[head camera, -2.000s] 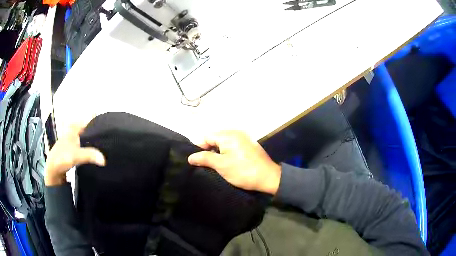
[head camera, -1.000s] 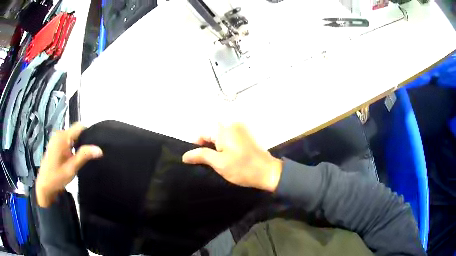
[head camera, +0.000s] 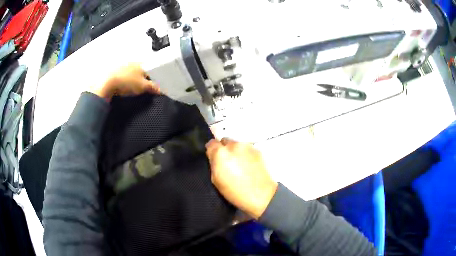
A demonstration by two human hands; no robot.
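Observation:
The black back panel (head camera: 160, 205) lies mesh face up on the table's near left part, with a camouflage strip (head camera: 145, 165) across it. Its far right edge is beside the presser foot and needle area (head camera: 214, 111) of the white sewing machine; whether it is under the foot cannot be told. My left hand (head camera: 131, 82) holds the panel's far left corner, fingers partly hidden. My right hand (head camera: 240, 172) grips the panel's right edge, close to the needle area.
Dark thread snips (head camera: 342, 92) lie on the machine bed below the control panel (head camera: 336, 54). Blue bins with black pieces are at the right (head camera: 381, 215). Red pieces (head camera: 22, 22) and grey pieces are stacked at the left. The table's wooden edge runs along the right.
The panel has moved up to the needle area, and its camouflage strip now shows clearly. My left hand has moved forward and right. The view has shifted to show the control panel.

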